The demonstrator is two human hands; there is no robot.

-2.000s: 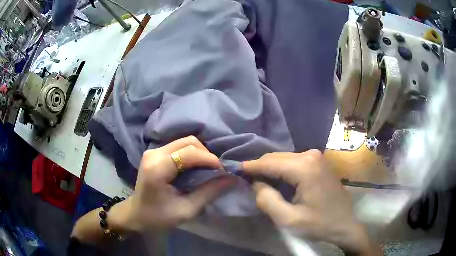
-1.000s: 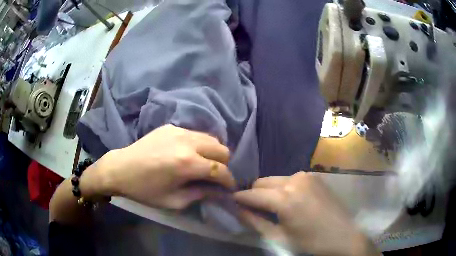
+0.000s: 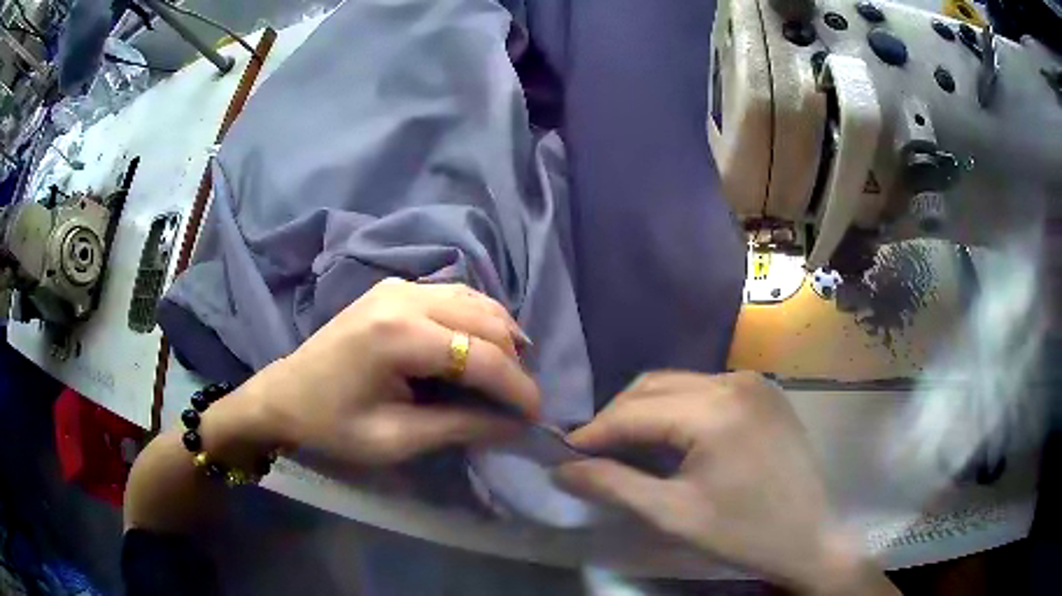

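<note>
A grey-purple garment piece (image 3: 373, 116) lies in large loose folds across the table, with a darker panel on its right side. My left hand (image 3: 396, 373), with a gold ring and a black bead bracelet, pinches the fabric edge (image 3: 552, 435) near the table's front. My right hand (image 3: 710, 472) pinches the same edge just to the right, fingertips close to the left ones. A paler bit of cloth hangs below the fingers. My right hand is slightly blurred, and the fingertips hide part of the edge.
The off-white sewing machine head (image 3: 868, 128) stands at right, over a worn yellow-orange bed (image 3: 804, 343). Blurred clear plastic (image 3: 990, 349) hangs at far right, over black scissor handles. A second machine (image 3: 72, 250) is at left. A red stool (image 3: 93, 442) is at lower left.
The whole view has shifted, with the machine head now further left. My left hand has turned from upright to lying over the edge. Both hands still pinch the cloth, slightly lower than before.
</note>
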